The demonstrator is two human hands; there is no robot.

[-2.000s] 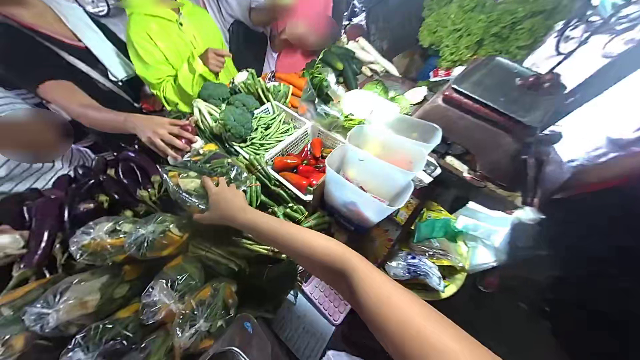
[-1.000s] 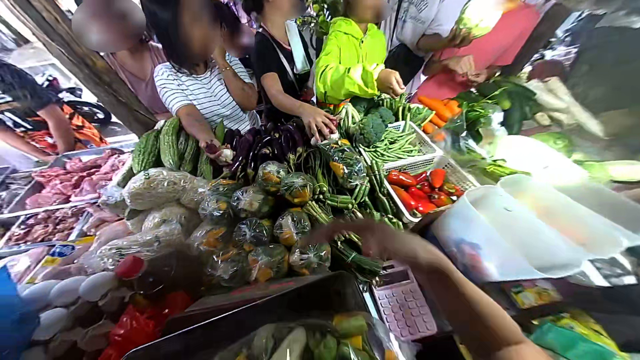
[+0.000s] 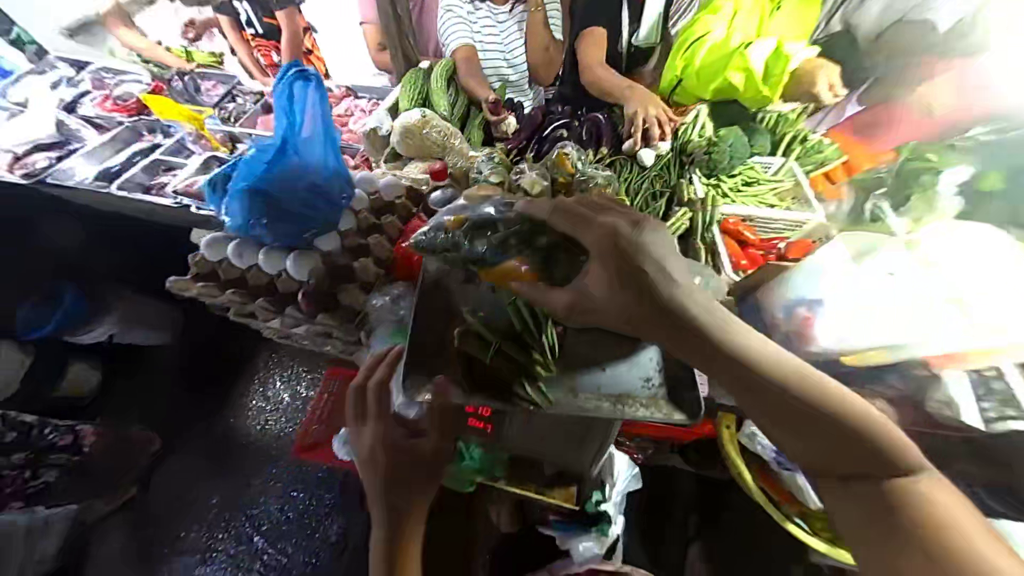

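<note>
My right hand grips a clear plastic bag of mixed vegetables, green with some orange, above the metal pan of a weighing scale. Green beans lie in that pan under the bag. Just left of the scale's red lit display is my left hand, fingers raised by the pan's front left corner; whether it touches a thin clear plastic there I cannot tell.
Egg trays with a blue plastic bag on top stand at left. Behind the scale lie eggplants, bitter gourds and a basket of red peppers. Across the stall, a person's hand reaches over garlic.
The view has swung left over the scale. My right hand, seen over the vegetables before, now holds a vegetable bag above the pan. My left hand has come into view.
</note>
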